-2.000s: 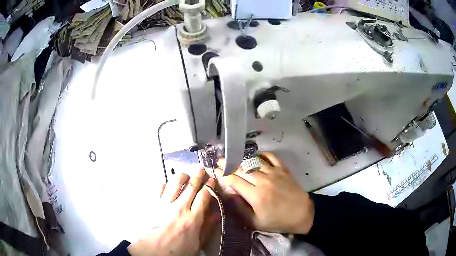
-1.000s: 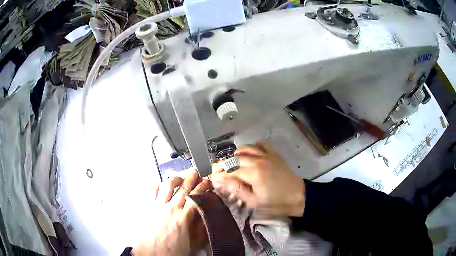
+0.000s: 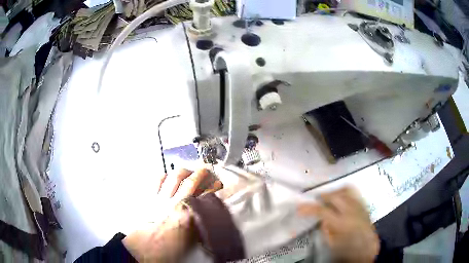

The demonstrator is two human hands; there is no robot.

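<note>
The garment part (image 3: 257, 205), pale beige-grey cloth, stretches from just below the presser foot (image 3: 211, 149) toward the lower right. A dark brown band (image 3: 218, 226) curves in a loop at its left side. My left hand (image 3: 177, 215) holds the band and cloth edge, its fingertips just below the presser foot. My right hand (image 3: 344, 226), blurred, grips the cloth's right part near the table's front edge. Whether the cloth lies under the foot cannot be told.
The white machine head (image 3: 319, 56) spans the top. A black pad (image 3: 337, 131) and a red-handled screwdriver (image 3: 378, 146) lie under its arm. Long grey-beige cut pieces (image 3: 31, 128) are heaped left, bundled pieces (image 3: 97, 25) behind. A printed ruler (image 3: 427, 164) runs along the right table edge.
My right hand has moved from beside the presser foot to the lower right, spreading the pale cloth. My left hand stays near the foot. The brown band now curves to the left of the cloth.
</note>
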